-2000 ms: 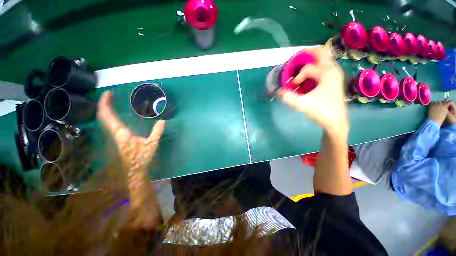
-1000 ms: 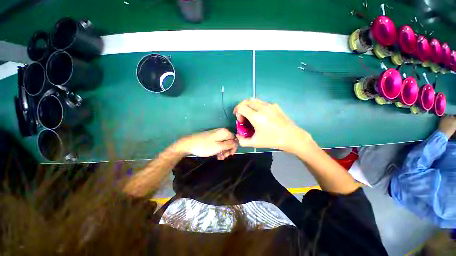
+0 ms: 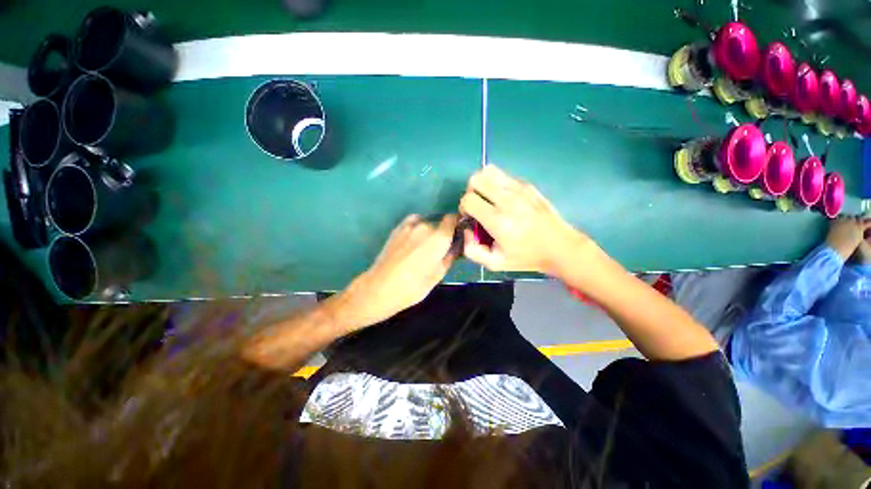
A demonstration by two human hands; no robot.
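Note:
My right hand (image 3: 520, 224) holds a core unit (image 3: 480, 233) near the bench's front edge. Only a small piece of its magenta cup shows between the fingers. My left hand (image 3: 411, 258) meets it from the left, with its fingertips on a dark part of the unit; the exact grip is hidden by the fingers. A single open black housing (image 3: 285, 119) with a white inner ring (image 3: 308, 137) stands on the green bench, up and left of my hands.
Several black housings (image 3: 72, 199) are grouped at the left, beside slim black parts (image 3: 27, 196). Two rows of magenta core units (image 3: 745, 153) stand at the right. A white rail strip (image 3: 411, 57) crosses behind. A neighbour in blue sleeves (image 3: 797, 315) sits at the right.
My left hand has moved up and right to the core unit, and its fingers now touch it. The magenta cup is more covered by my right hand. The view has shifted slightly.

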